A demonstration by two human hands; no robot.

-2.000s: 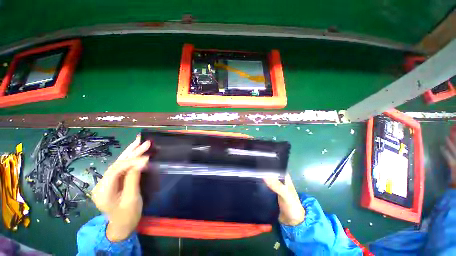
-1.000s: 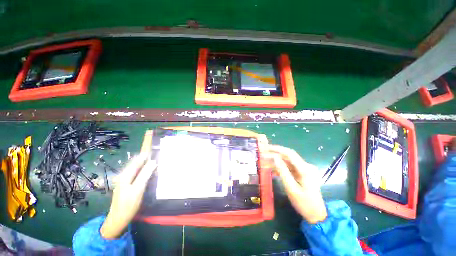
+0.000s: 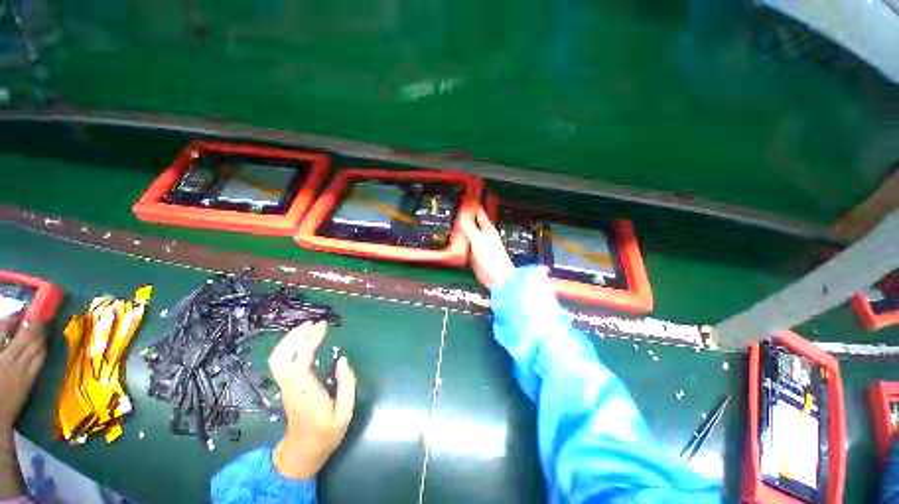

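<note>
An open tablet in a red foam tray (image 3: 382, 252) lies on the green belt behind the rail, with its battery and an orange flex cable showing. My right hand (image 3: 485, 248) reaches over the rail, its fingers at this tray's right end; how firmly they hold it cannot be told. My left hand (image 3: 313, 386) is over the bench with fingers apart and empty, beside the pile of black flex cables (image 3: 207, 359). A bundle of orange flex cables (image 3: 99, 369) lies left of that pile.
Two more trays stand on the belt, one at left (image 3: 232, 187) and one at right (image 3: 631, 271), partly behind my right arm. Tweezers (image 3: 706, 427) and another tray (image 3: 841, 423) lie at right. A grey post (image 3: 808, 276) crosses the right side. Another person's hand (image 3: 22, 364) is at far left.
The tray and tablet that lay before me on the bench are gone from there; a tray now stands on the belt at my right hand. My left hand has let go. The view has shifted.
</note>
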